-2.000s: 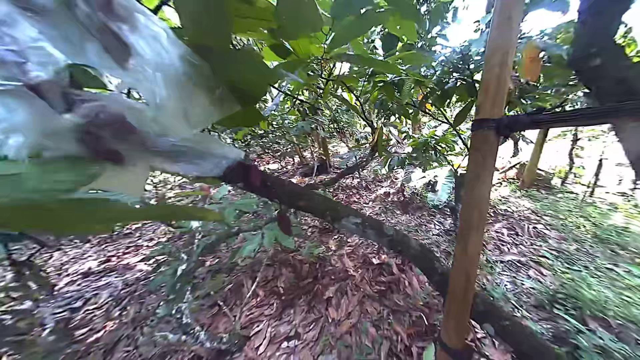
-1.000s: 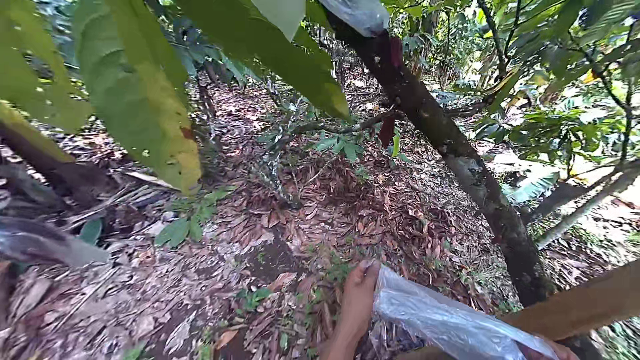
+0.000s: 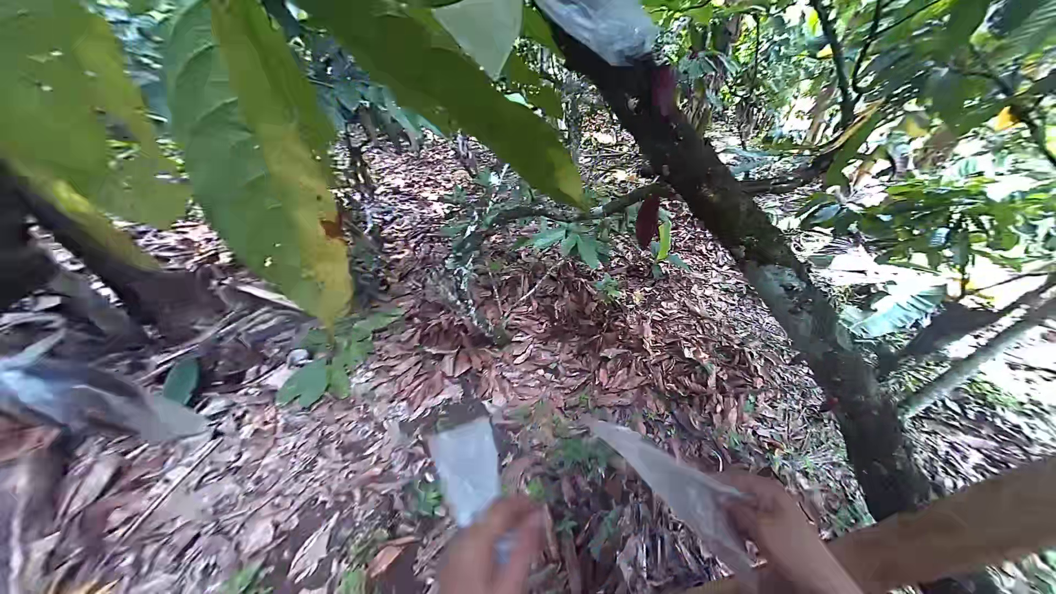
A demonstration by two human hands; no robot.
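At the bottom middle of the head view is my left hand (image 3: pixel 492 546), blurred, its fingers closed on a piece of clear plastic film (image 3: pixel 467 469) that stands up above them. To its right, my right hand (image 3: pixel 771 521) grips a longer strip of thin clear plastic (image 3: pixel 672 483), which slants up to the left. The two pieces look apart; whether they join low down is hidden. A wooden pole (image 3: pixel 957 528) runs beside and below my right hand. Higher up, a clear plastic bag (image 3: pixel 606 29) lies against the mossy tree trunk (image 3: pixel 771 280).
Large green and yellowing leaves (image 3: pixel 256 157) hang close at the upper left. A dark red pod (image 3: pixel 648 221) hangs beside the trunk. Another plastic piece (image 3: pixel 91 400) shows at the left edge, blurred. Dry leaf litter (image 3: pixel 528 363) covers the ground, and a thin branch (image 3: pixel 982 363) crosses at the right.
My hands have come into fuller view with plastic in both; a second ago one hand showed clearly beside the plastic. The view swung down since two seconds ago.
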